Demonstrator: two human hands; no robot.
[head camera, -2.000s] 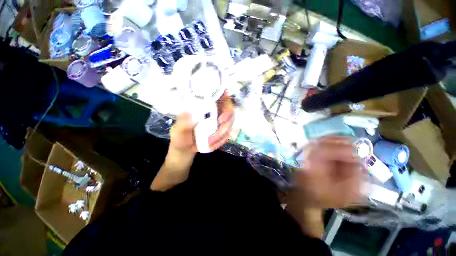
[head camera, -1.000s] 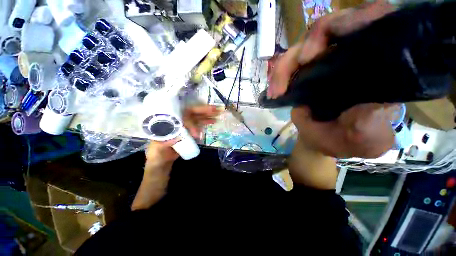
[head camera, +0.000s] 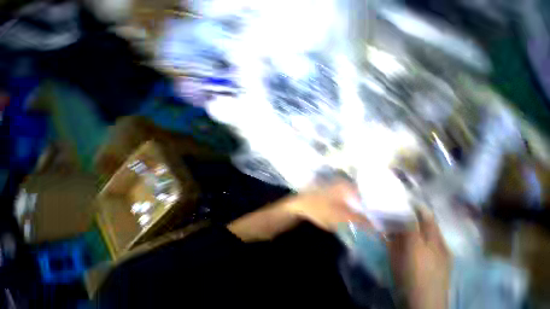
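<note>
The head view is strongly blurred and overexposed. A white object (head camera: 386, 196), seemingly the white fan body, lies between my two hands. My left hand (head camera: 328, 205) reaches in from the left, with its fingers against the white object's left side, seemingly gripping it. My right hand (head camera: 425, 250) is at the object's lower right, with fingers pointing up. Whether it grips or only touches is unclear. The dark panels in the clear blister tray (head camera: 301, 87) show as a blurred patch beyond my left hand.
An open brown carton (head camera: 111, 208) with small white parts stands low at the left. Blurred pale blue and lilac fan bodies (head camera: 199, 87) lie at the bench's left end. A long white object (head camera: 485, 163) and brown shapes are at the right.
The view has swung left and tilted, so the bench appears further right. The large black screwdriver and the other person's hand are out of sight. My right hand is now close to my left.
</note>
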